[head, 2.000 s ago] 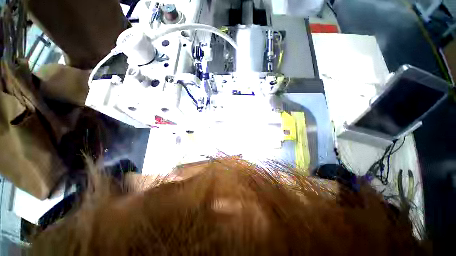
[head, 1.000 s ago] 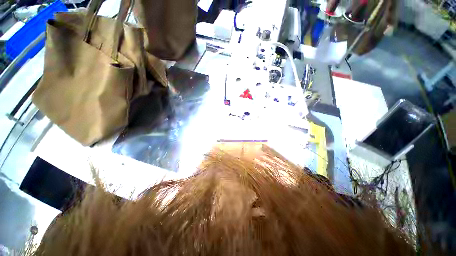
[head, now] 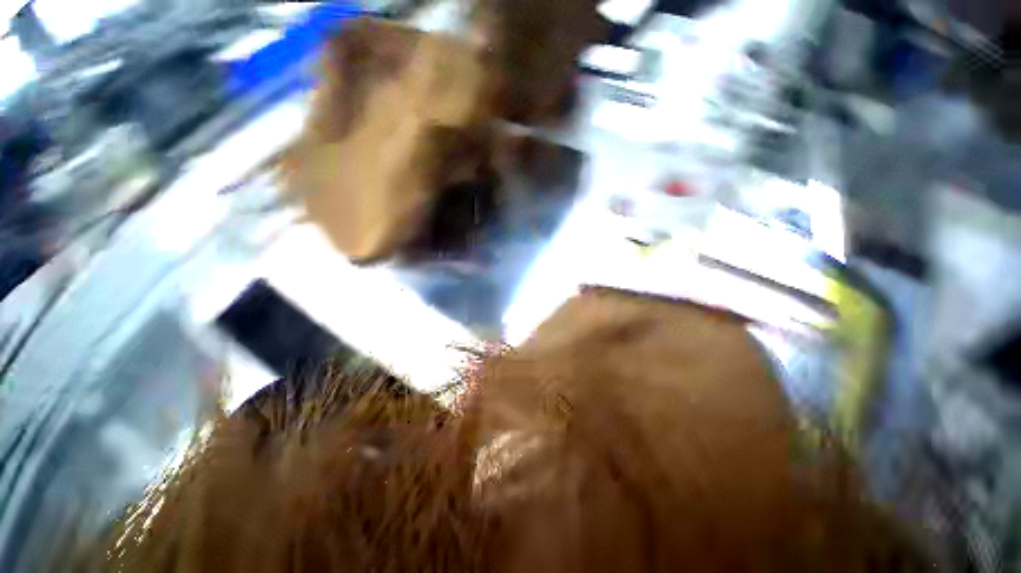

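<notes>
A tan-brown bag panel or bag body (head: 683,381) lies in the lower middle, in front of the sewing machine, with its top edge showing. The white machine head (head: 683,168), with a blurred red mark, stands behind it. Brown hair covers the lower view. I cannot make out my left hand or my right hand; hair and blur hide whatever is there. The whole view is strongly blurred.
Brown tote bags (head: 386,146) stand left of the machine. A dark flat piece (head: 280,327) lies at the lower left by a white table strip. A yellow tape strip (head: 860,353) is right of the machine bed. A blue object (head: 293,47) is at the upper left.
The view has swung left, so the bags and machine sit further right. The brown panel now shows much larger in front of the machine.
</notes>
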